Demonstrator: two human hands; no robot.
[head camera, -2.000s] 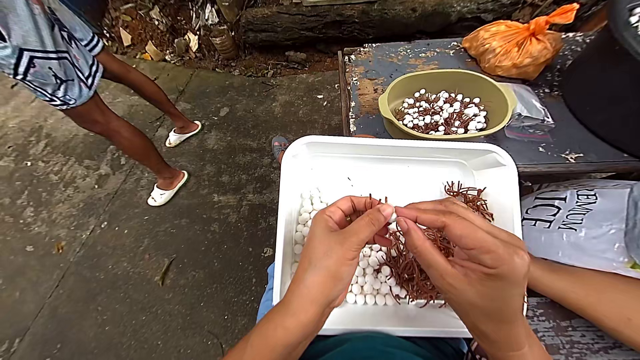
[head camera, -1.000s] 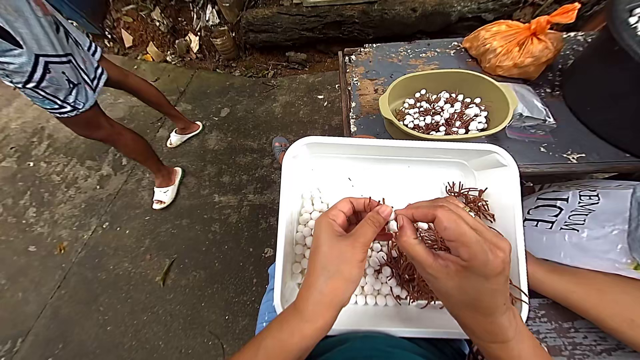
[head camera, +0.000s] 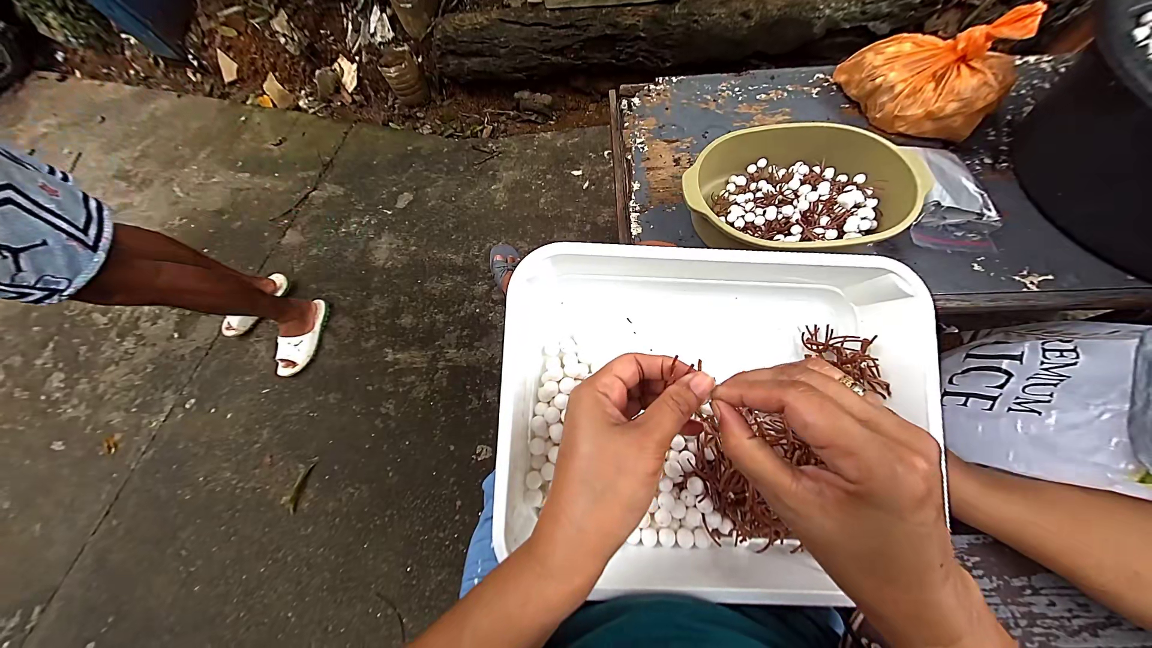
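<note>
A white plastic tray (head camera: 702, 279) rests on my lap, with small white balls (head camera: 666, 537) at its left and middle. Short brown wire-like strands (head camera: 751, 499) lie heaped beside them, and a smaller bunch (head camera: 846, 355) is at the tray's right. Over the tray, my left hand (head camera: 621, 441) pinches a brown strand between thumb and fingers. My right hand (head camera: 828, 441), wearing a ring, meets it fingertip to fingertip with its thumb and index finger closed; a white ball partly shows at these fingertips. The fingers hide most of what is pinched.
An olive oval basin (head camera: 702, 202) of white balls on brown strands stands on a worn table (head camera: 666, 117), near a clear plastic bag (head camera: 954, 193), a tied orange bag (head camera: 927, 85) and a black container (head camera: 1089, 153). A printed white sack (head camera: 1044, 396) lies right. A person (head camera: 180, 270) in white slippers is at left.
The person at left has changed leg position, their feet now closer to the tray. Between my fingertips, the white ball shows less than before. My hands stay over the same part of the tray.
</note>
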